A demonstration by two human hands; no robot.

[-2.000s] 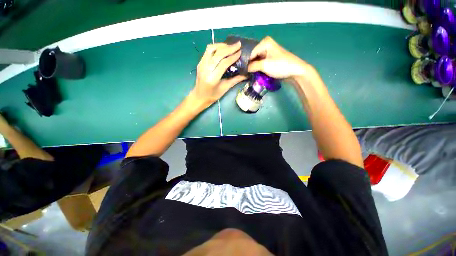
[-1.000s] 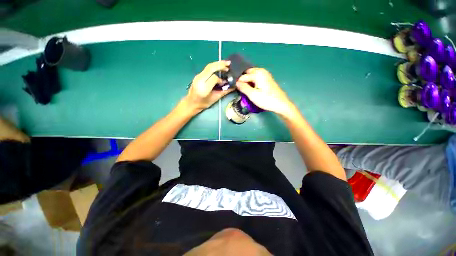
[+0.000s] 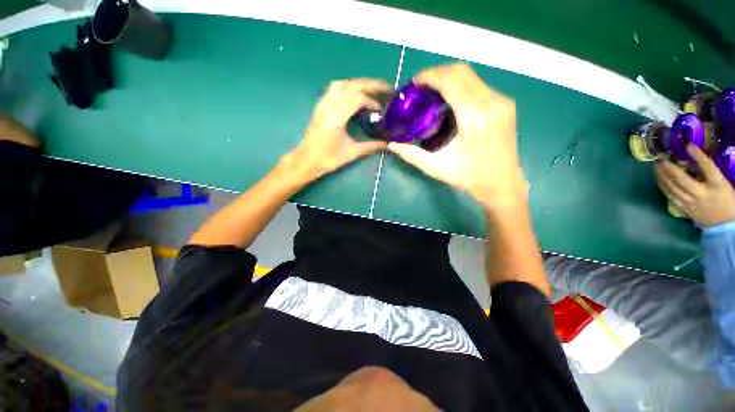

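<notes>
A shiny purple flared ring (image 3: 415, 113) faces up between my hands, above the green bench near its white seam line. A dark housing shows only in part around it; my fingers hide most of it, so how far the core sits inside is unclear. My left hand (image 3: 342, 125) grips the unit's left side, where a small silvery-black side fitting (image 3: 371, 118) shows. My right hand (image 3: 471, 129) is curled around the purple ring's right side, slightly blurred.
A black housing (image 3: 145, 30) lies at the back left, with dark angular parts (image 3: 81, 68) beside it. Purple-topped cores (image 3: 687, 133) stand in a group at the right. Another person's hand (image 3: 699, 187) touches them. A white rail (image 3: 516, 63) runs behind the bench.
The core that lay beside my right hand is now upright between both hands, purple side up. The view has turned and shifted. Another person's hand has come in at the right.
</notes>
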